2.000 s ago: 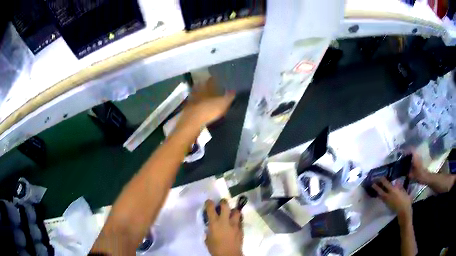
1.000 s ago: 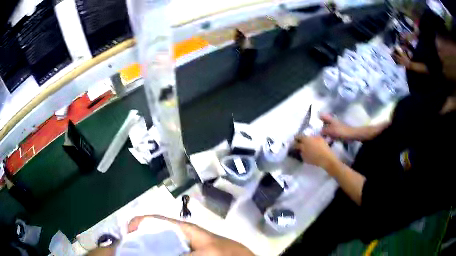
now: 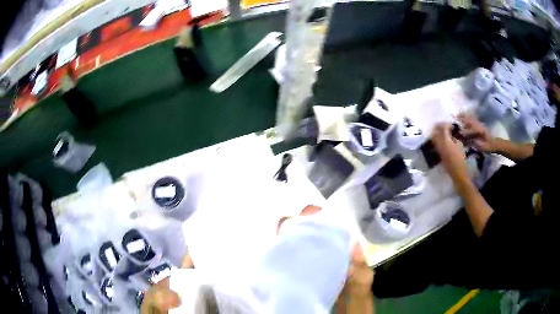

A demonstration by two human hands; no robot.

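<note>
A soft whitish bag (image 3: 301,267) fills the bottom centre, close to the camera. My right hand (image 3: 359,282) is wrapped around it, with fingertips showing at its top edge. What is inside cannot be seen. My left hand (image 3: 161,297), cut off by the bottom edge, holds a white, flat-sided piece (image 3: 184,285), perhaps a box flap. A bagged unit (image 3: 167,192) with a white label on its dark round face stands on the bench (image 3: 227,178) beyond. Several more bagged units (image 3: 136,245) are at lower left.
A small black cable (image 3: 283,167) lies near the pale post (image 3: 301,67). Open boxes (image 3: 388,179) and bagged units stand at right, before another worker's hands (image 3: 451,147). The green belt (image 3: 147,116) carries a long white strip (image 3: 245,62). Dark trays (image 3: 24,239) are at far left.
The view has shifted, bringing the labelled units at lower left into sight. My left hand now shows at lower left with a white piece, and the whitish bag is further right.
</note>
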